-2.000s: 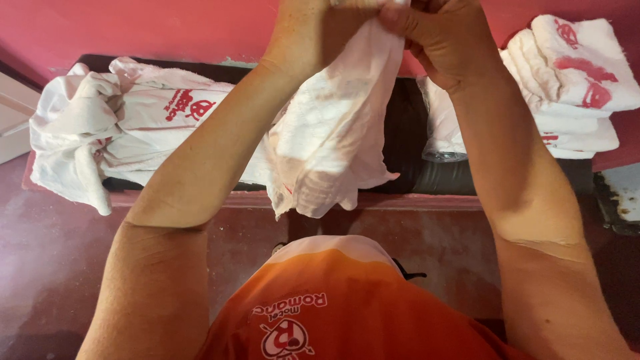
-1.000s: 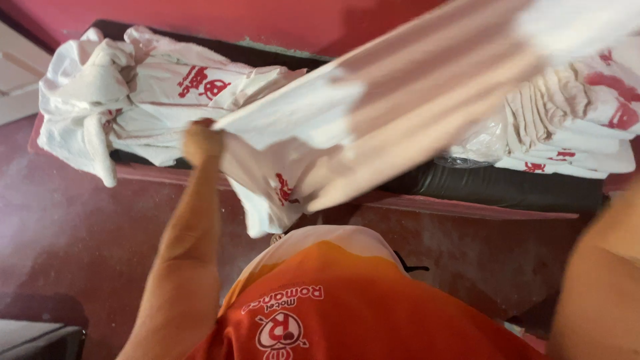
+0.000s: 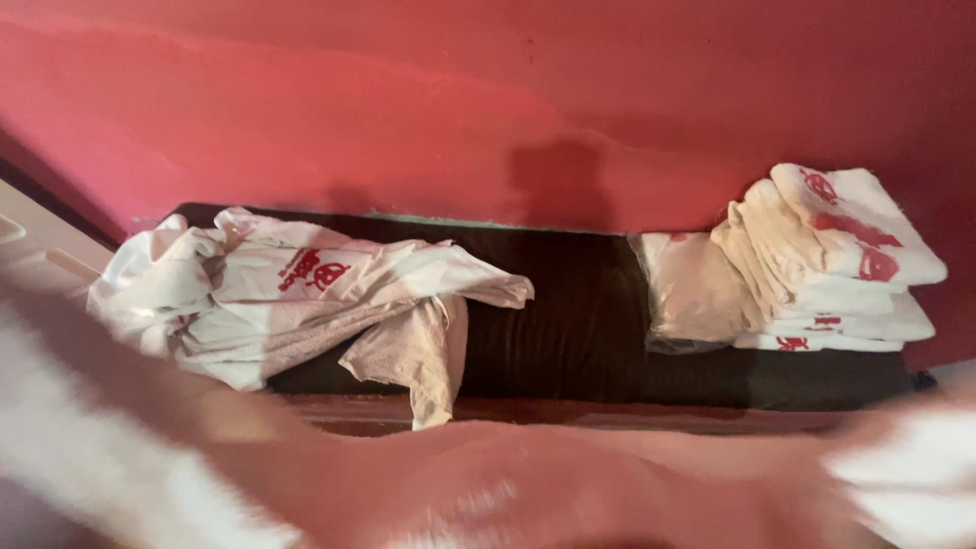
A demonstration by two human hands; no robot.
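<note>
A blurred white and reddish cloth (image 3: 114,457) sweeps across the lower left, very close to the camera. Another blurred white patch (image 3: 907,465) shows at the lower right; whether it belongs to the same cloth cannot be told. Neither of my hands can be made out, so what they hold is hidden. Rumpled white towels with red print (image 3: 252,297) lie heaped on the left of a dark padded bench (image 3: 557,328), one end hanging over its front edge. Folded white towels (image 3: 869,290) are stacked at the right, beside a clear plastic bag (image 3: 686,297) with pale cloth in it.
A red wall (image 3: 457,122) runs along the back of the bench. The bench's reddish front ledge (image 3: 610,415) lies below the padding. A pale panel or furniture edge (image 3: 46,229) stands at the far left.
The white towel stretched between the two sides one second ago no longer crosses the bench. My left hand, on its corner then, has gone from clear view. The view has shifted.
</note>
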